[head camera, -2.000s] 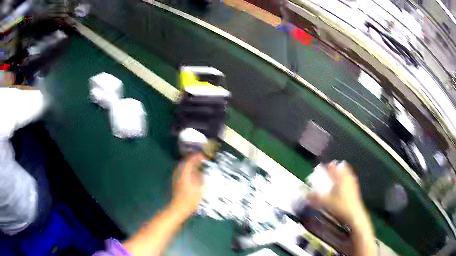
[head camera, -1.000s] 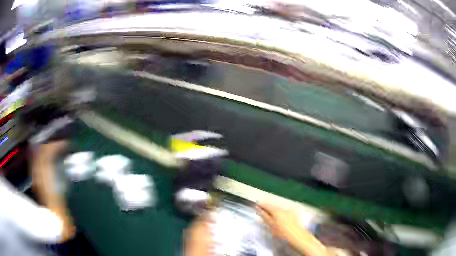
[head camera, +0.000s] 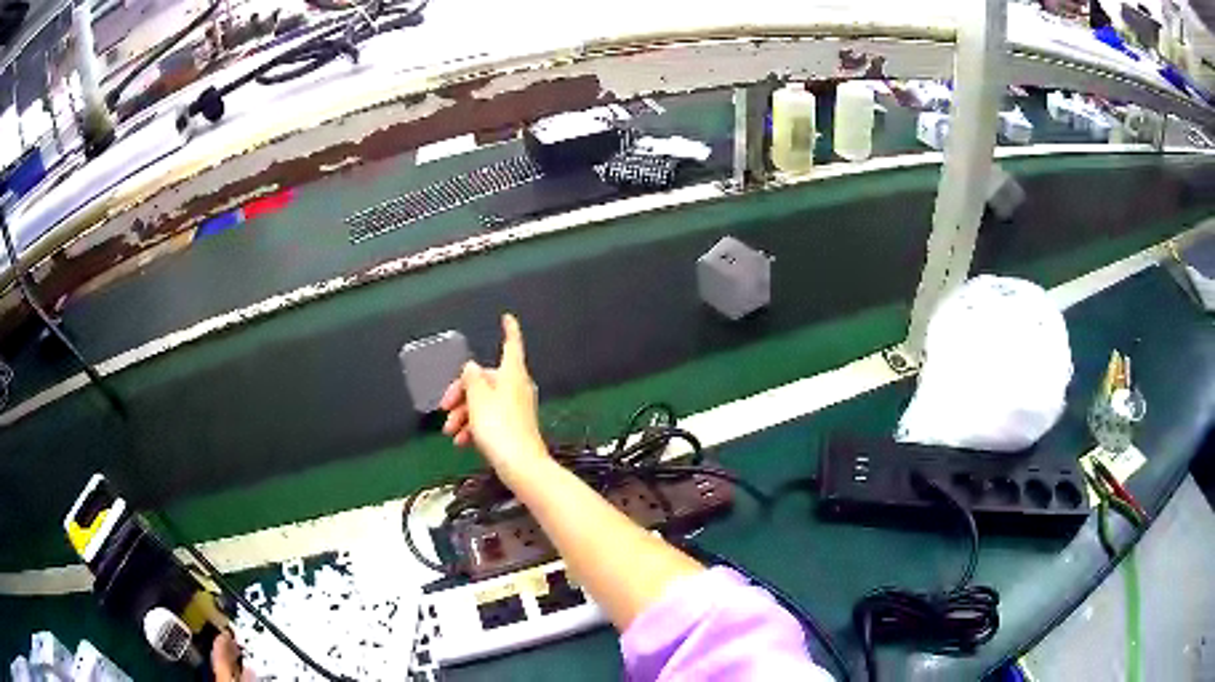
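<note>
My right hand reaches over the belt, index finger stretched out and other fingers loosely curled, holding nothing. A cube adapter, grey-looking, lies on the belt just left of its fingertips; I cannot tell if they touch. Another cube adapter lies further right on the belt. My left hand shows only as fingers at the bottom edge, beside the black and yellow boxy unit; its grip is hidden. A pile of small white clips lies right of it.
A brown power strip with tangled cord and a white multi-socket strip lie under my right forearm. A black power strip, white bag and pliers lie right. A post rises beyond. White cubes sit lower left.
The view has swung right. My right hand has moved from the clip pile out over the belt. My left hand is now mostly cut off by the bottom edge.
</note>
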